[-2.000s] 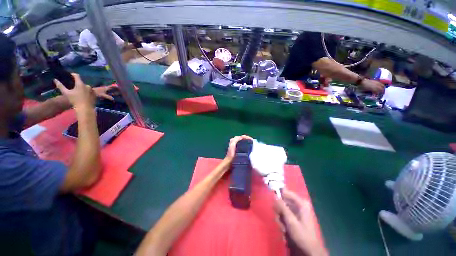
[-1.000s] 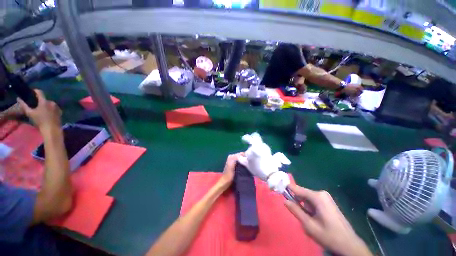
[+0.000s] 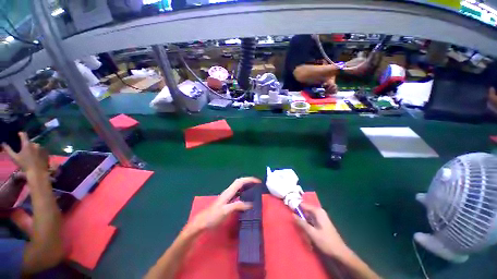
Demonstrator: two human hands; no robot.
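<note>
A long black device stands over the red work mat, its far end in my left hand. My left fingers and thumb are around that end. My right hand holds the wiping stick by its dark grip. The white cloth head is bunched at the stick's tip, just right of the device's far end, with a small gap between them.
Another black unit and a white sheet lie farther back. A desk fan is at right. At left are a metal post, a parts tray, red sheets and a neighbour's arm. Another person works opposite.
The cloth head has moved off the device to its right. My left hand's fingers now spread over the device's far end. The device sits slightly lower and more left in view.
</note>
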